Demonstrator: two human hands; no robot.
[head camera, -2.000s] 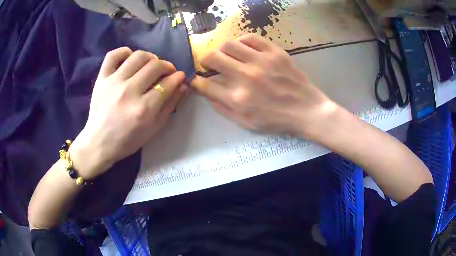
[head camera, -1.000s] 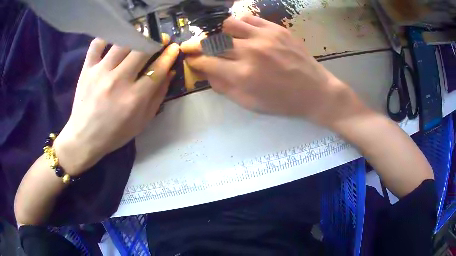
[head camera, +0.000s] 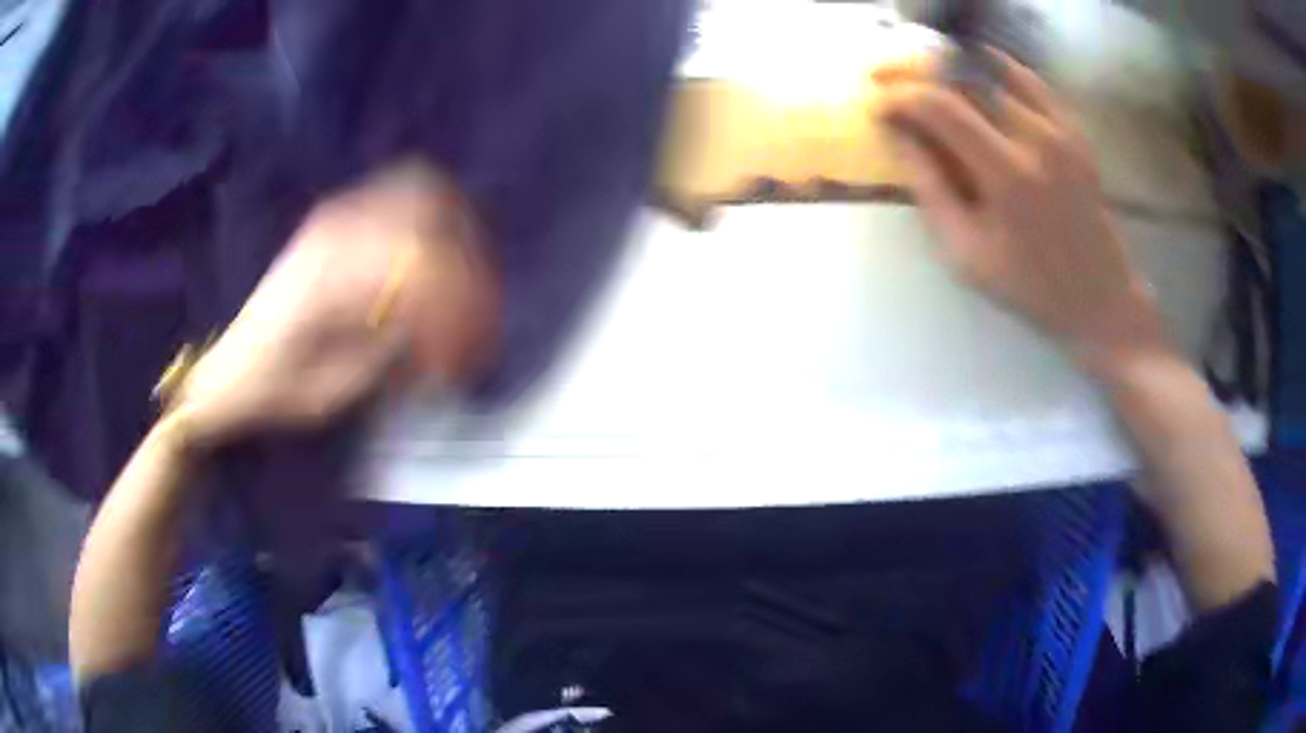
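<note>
Navy fabric (head camera: 559, 158) lies in large blurred folds over the left and middle of the machine table and hangs past its front edge. My left hand (head camera: 358, 308) is blurred, with its fingers curled on the fabric at the left. My right hand (head camera: 1017, 215) is at the upper right, away from the fabric, with its fingers apart beside a dark blurred machine part (head camera: 981, 43). The tan bed plate (head camera: 781, 136) shows between the fabric and my right hand. The needle area cannot be made out.
The white table (head camera: 816, 344) has a curved front edge. Blue baskets stand below it at left (head camera: 437, 630) and right (head camera: 1074, 609), with pale cloth beside them. Dark clothing (head camera: 745, 616) fills the space in front. A blurred dark item (head camera: 1243, 315) lies at the right edge.
The navy fabric has swung across towards the middle, and more of it covers the table. My right hand has moved right, away from my left. The machine head no longer shows above my left hand.
</note>
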